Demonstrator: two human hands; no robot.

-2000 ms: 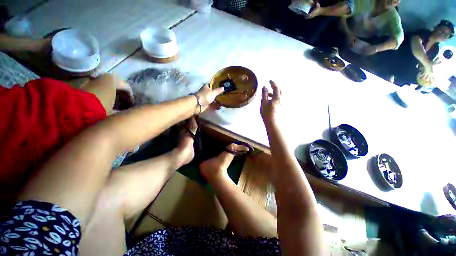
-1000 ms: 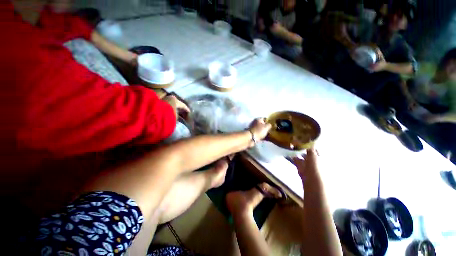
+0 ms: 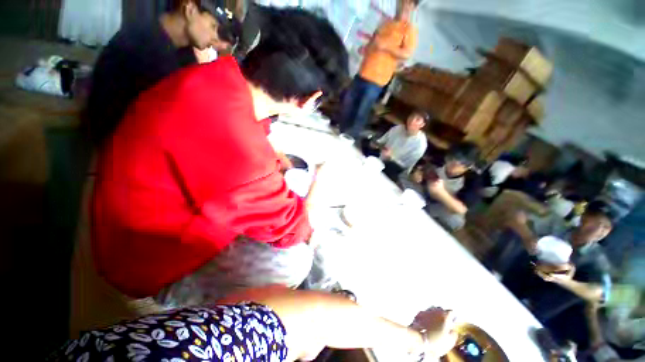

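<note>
The gold housing (image 3: 493, 345) is at the bottom right edge, tilted and cut off by the frame, with a small dark block with a pale blue-white middle (image 3: 472, 347) inside. My left hand (image 3: 440, 336) reaches in from the lower left below a dark patterned sleeve. It is blurred and overexposed, and grips the housing's left rim; the exact finger positions are unclear. My right hand is not in view.
A person in red (image 3: 205, 177) sits close on the left at the long white table (image 3: 396, 261). Other people sit along the far side; one holds a white round housing (image 3: 554, 249). A person in orange stands behind, near stacked cardboard boxes (image 3: 488, 99).
The view has swung up and left, so the gold housing and my left hand now sit at the bottom edge. My right hand and the black bowls have left the picture.
</note>
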